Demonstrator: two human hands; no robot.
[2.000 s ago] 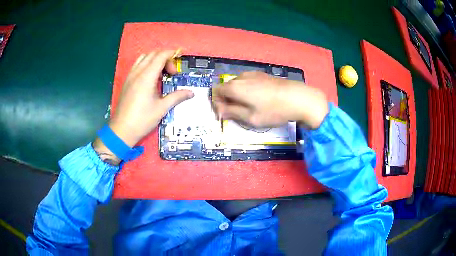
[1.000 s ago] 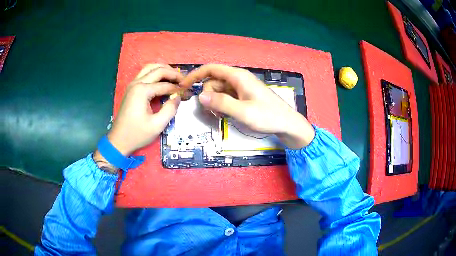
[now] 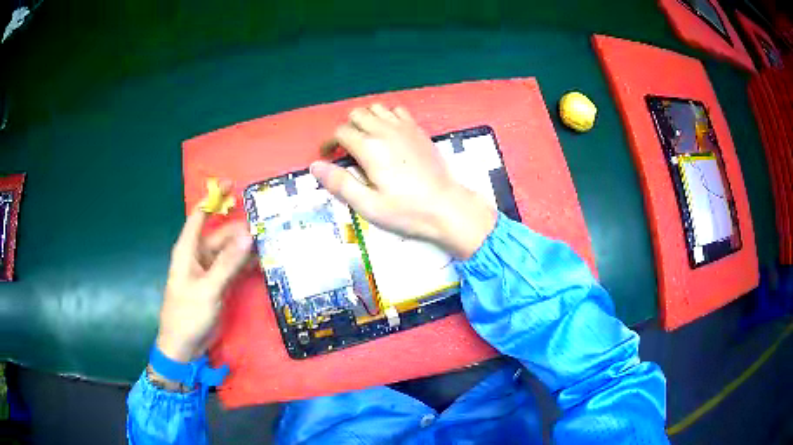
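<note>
An opened tablet (image 3: 317, 261) with a black frame lies tilted on a red foam tray (image 3: 409, 361). The board with a silver area is at its left, the white battery (image 3: 404, 265) with yellow edges at its right. My left hand (image 3: 196, 278) is off the tablet's left edge, fingers curled, with a yellow tape piece (image 3: 216, 198) on a fingertip. Whether it grips anything else cannot be told. My right hand (image 3: 396, 178) lies over the tablet's upper middle, fingers spread at the top edge, hiding part of the battery. No held item shows in it.
A yellow ball (image 3: 577, 112) sits on the green surface (image 3: 104, 113) beyond the tray's upper right. Another tablet (image 3: 696, 187) lies on a red tray (image 3: 630, 139) at right. More red trays are at far right, and a red-edged unit (image 3: 10, 226) is at the left edge.
My left hand has moved left off the tablet, and the yellow tape now shows clearly. My right hand has come away from the left one and spread over the top edge. Tray and tablet appear turned.
</note>
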